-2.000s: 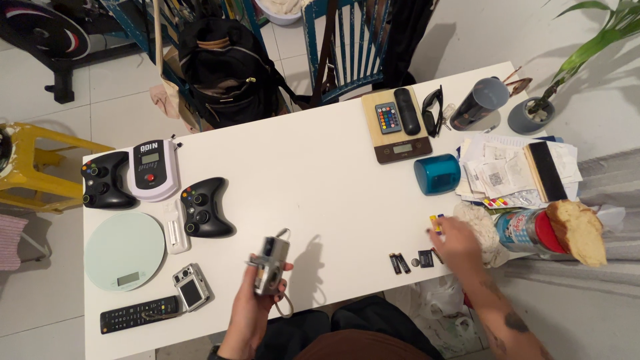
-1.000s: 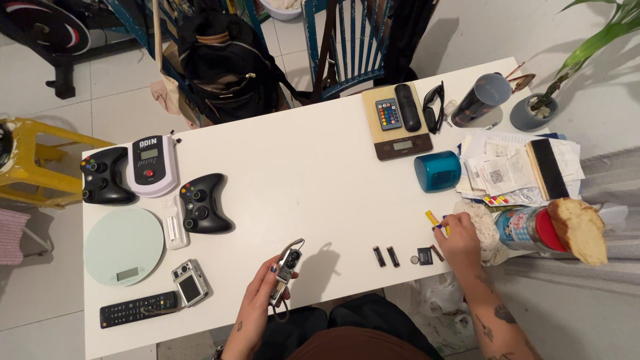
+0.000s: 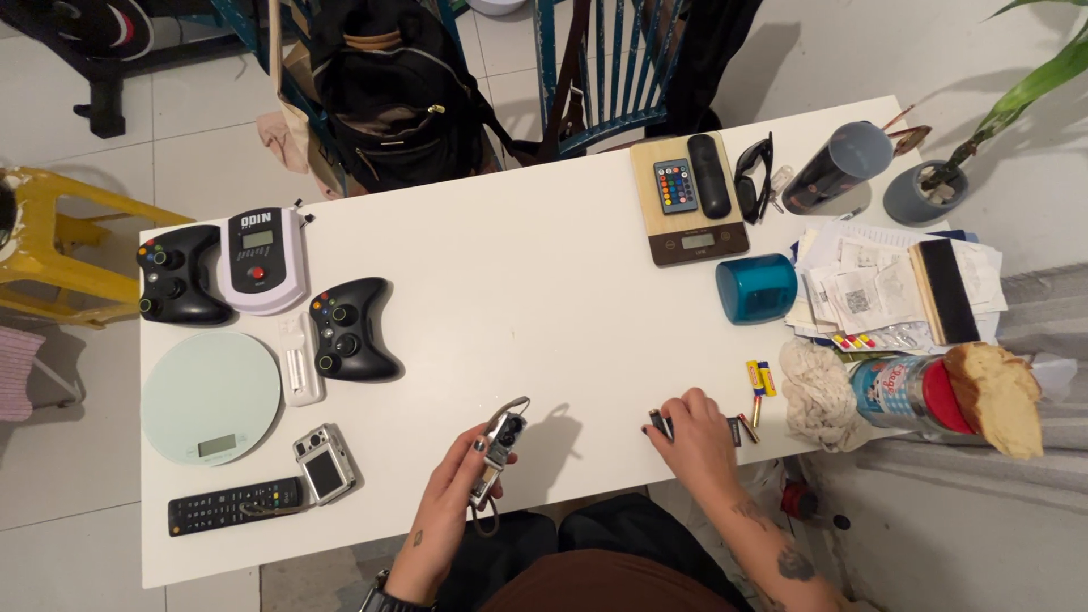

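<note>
My left hand [image 3: 459, 472] holds a small silver compact camera [image 3: 497, 459] on edge above the table's front part, its cord looping from both ends. My right hand [image 3: 695, 433] is at the front edge, fingers on dark cylindrical batteries [image 3: 660, 423]. A dark flat piece [image 3: 734, 431] shows partly beside that hand. Just right of it lie thin gold-and-red batteries [image 3: 753, 411] and two yellow-and-blue batteries [image 3: 762, 378]. A second silver camera [image 3: 325, 463] lies at the left with its screen up.
Left on the white table [image 3: 510, 314] are game controllers [image 3: 353, 330], a round glass scale [image 3: 211, 398] and a remote control [image 3: 234, 505]. A wood-topped kitchen scale [image 3: 697, 248], a teal container [image 3: 756, 289], papers [image 3: 867, 289], a crumpled cloth [image 3: 818, 395] and a red-lidded jar [image 3: 901, 393] stand right.
My right hand has moved left from beside the yellow batteries to the dark ones. Two yellow-and-blue batteries now lie uncovered near the cloth. My left hand still holds the camera, turned since the first frame.
</note>
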